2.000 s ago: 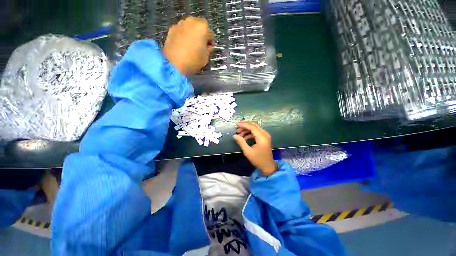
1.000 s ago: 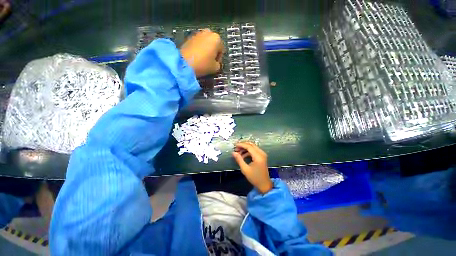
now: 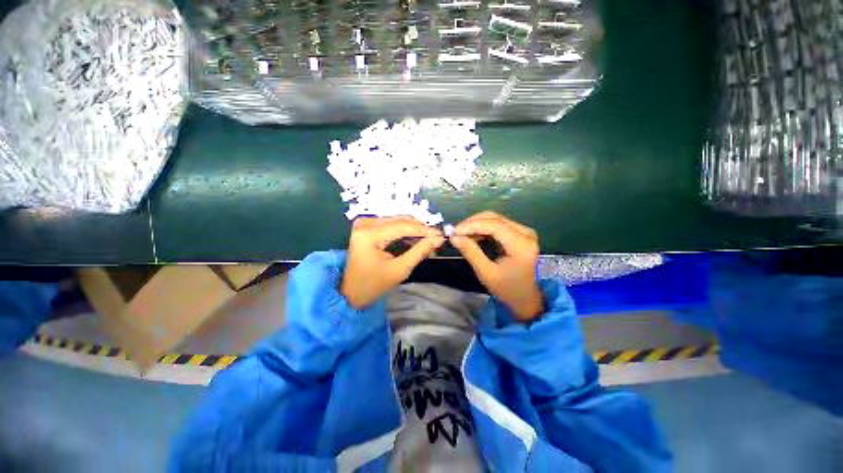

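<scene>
My left hand (image 3: 393,259) and my right hand (image 3: 504,259) meet at the fingertips over the near edge of the green bench. A tiny white piece (image 3: 448,230) shows between their fingertips. Something small and dark seems to lie beside it, too small to make out. Just ahead of the hands is a loose pile of white pieces (image 3: 402,166). Behind the pile stands a stack of clear blister trays (image 3: 388,97) with rows of small metal and white parts.
A large clear bag of white pieces (image 3: 92,102) lies at the left. Tall stacked blister trays (image 3: 776,111) stand at the right. Below the bench edge are an open cardboard box (image 3: 176,300) at left and a blue bin (image 3: 619,296) with a glittering bag at right.
My left hand has come back from the blister tray to meet my right hand at the bench edge. The white piece now shows between them. The camera view has shifted.
</scene>
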